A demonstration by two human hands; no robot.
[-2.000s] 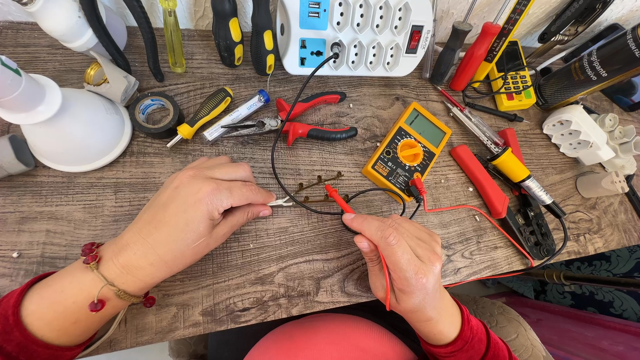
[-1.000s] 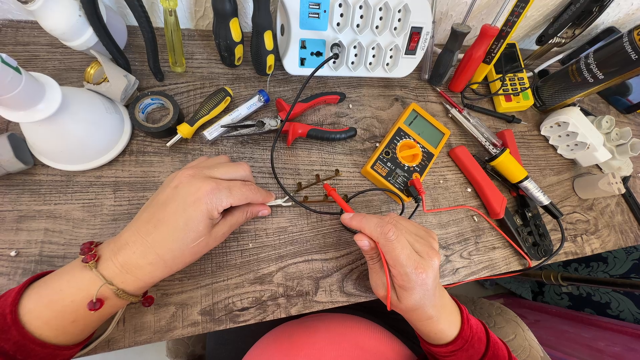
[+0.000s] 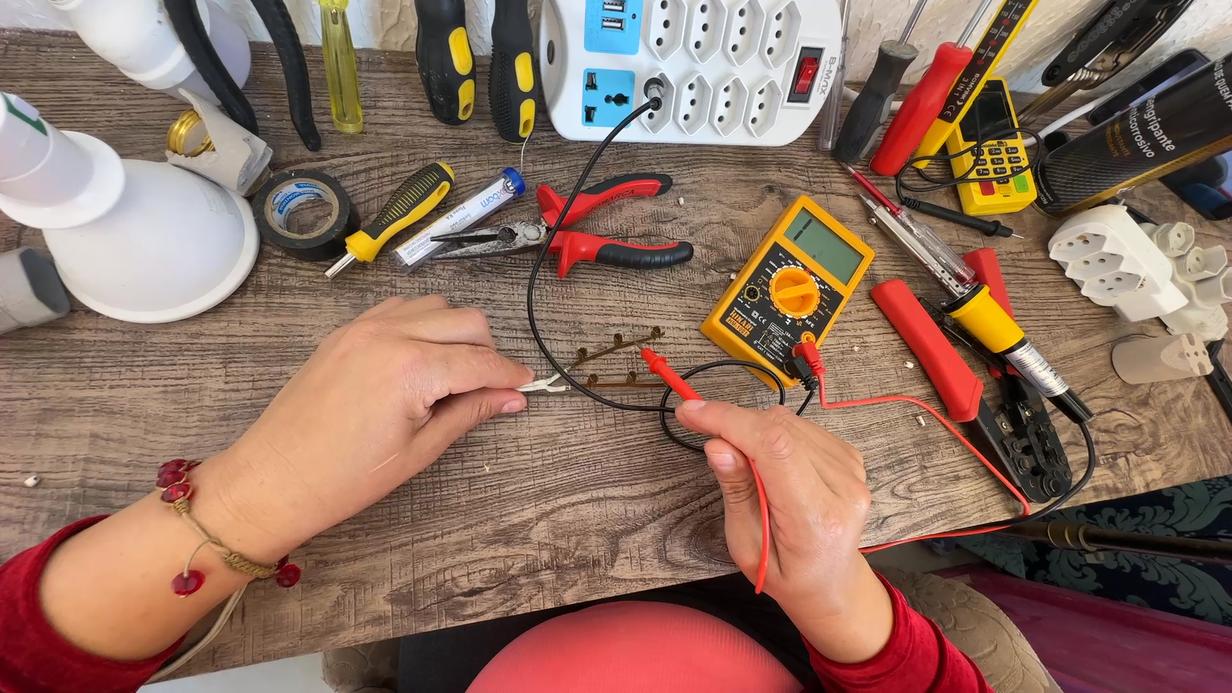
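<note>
My left hand [image 3: 385,414] pinches the end of a white two-core wire [image 3: 541,385] between thumb and fingertips. Two thin brass contact strips [image 3: 618,345] with small clips lie spread in a narrow V to the right of that wire. My right hand [image 3: 794,491] holds a red multimeter probe [image 3: 671,373], whose tip end is close to the strips; whether it touches them I cannot tell. A yellow digital multimeter [image 3: 791,292] lies beyond my right hand, with a red and a black lead plugged in. A black cable [image 3: 532,289] crosses over the strips.
Red-handled pliers [image 3: 616,252], a solder tube [image 3: 460,219], a stubby screwdriver [image 3: 393,217] and black tape [image 3: 305,217] lie beyond my hands. A power strip [image 3: 688,72] stands at the back. Rightward are a soldering iron [image 3: 982,318], a crimping tool [image 3: 1020,443] and white socket blocks [image 3: 1112,260].
</note>
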